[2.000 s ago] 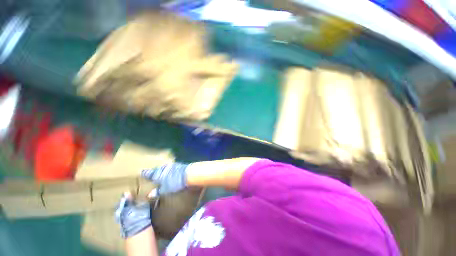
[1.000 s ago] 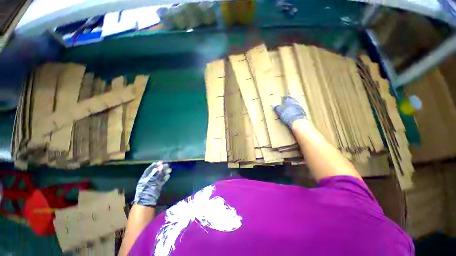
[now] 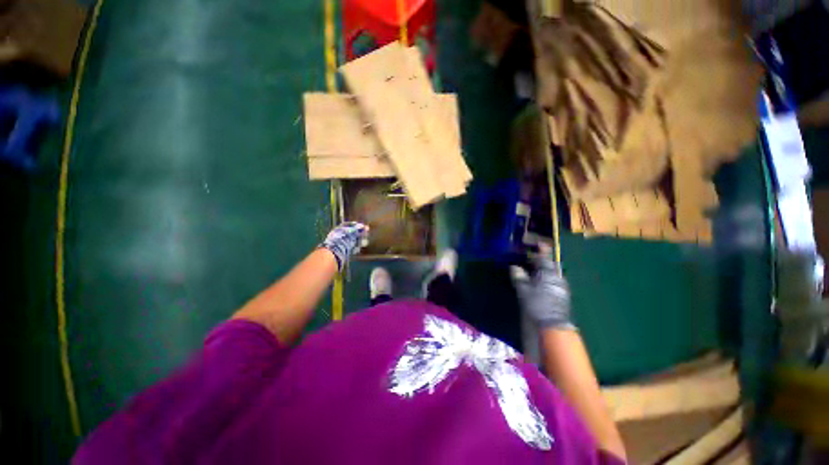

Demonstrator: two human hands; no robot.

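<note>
The open scrap box (image 3: 386, 222) stands in front of my feet, with loose slivers about it. Slotted cardboard strips (image 3: 409, 136) lie crossed over its far edge, one group slanting over a flat one. My left hand (image 3: 344, 243), in a grey-white glove, is at the box's left edge, fingers slightly apart, with no strip seen in it. My right hand (image 3: 545, 295), gloved and blurred, is at the workbench's near edge; whether it holds anything is unclear.
A red stool (image 3: 386, 23) stands beyond the box. The green workbench (image 3: 654, 300) on the right carries a strip heap (image 3: 627, 173) farther off and more strips (image 3: 682, 400) nearer. Blue plastic (image 3: 491, 218) is between box and bench. Yellow floor lines run along the left.
The view has turned from the bench to the box. My right hand has left the bench strips for the bench edge. My left hand is now beside the box.
</note>
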